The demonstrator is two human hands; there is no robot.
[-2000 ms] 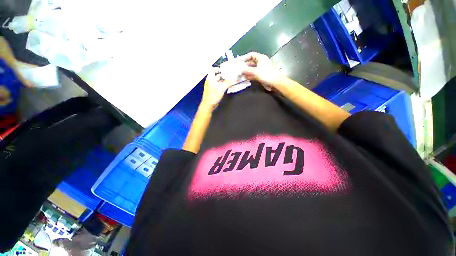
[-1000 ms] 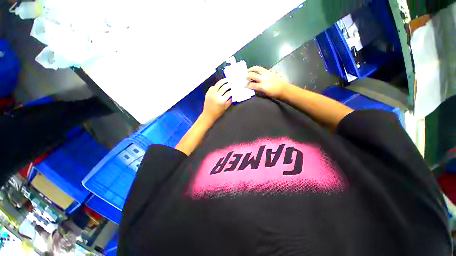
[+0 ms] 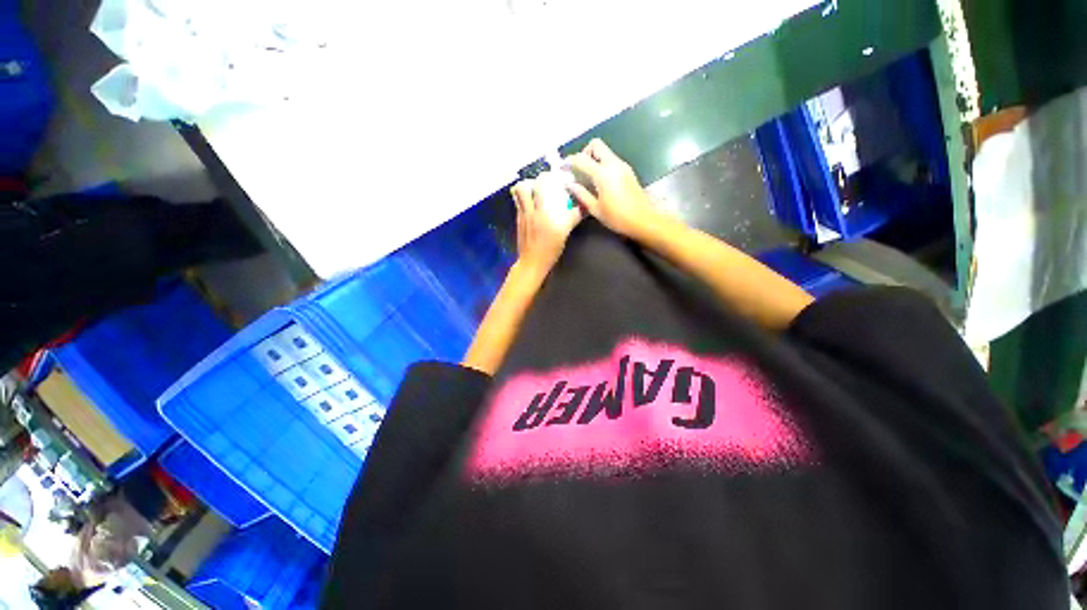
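My left hand (image 3: 546,217) and my right hand (image 3: 610,188) are close together at the near edge of the white table, in front of my shirt. Both hold a small white piece (image 3: 556,179), perhaps a small carton, mostly covered by my fingers. A small green spot shows between the hands. Its exact shape cannot be told.
The white worktable (image 3: 393,131) has a crumpled heap of plastic bags (image 3: 197,60) at its far left corner. A blue crate (image 3: 238,405) at my left holds rows of small white cartons (image 3: 320,379). More blue crates (image 3: 894,155) stand under the bench at right.
The white piece was more exposed, with my hands apart on either side; now my hands are closer together and cover most of it. The view has shifted, showing more of the left crate's cartons.
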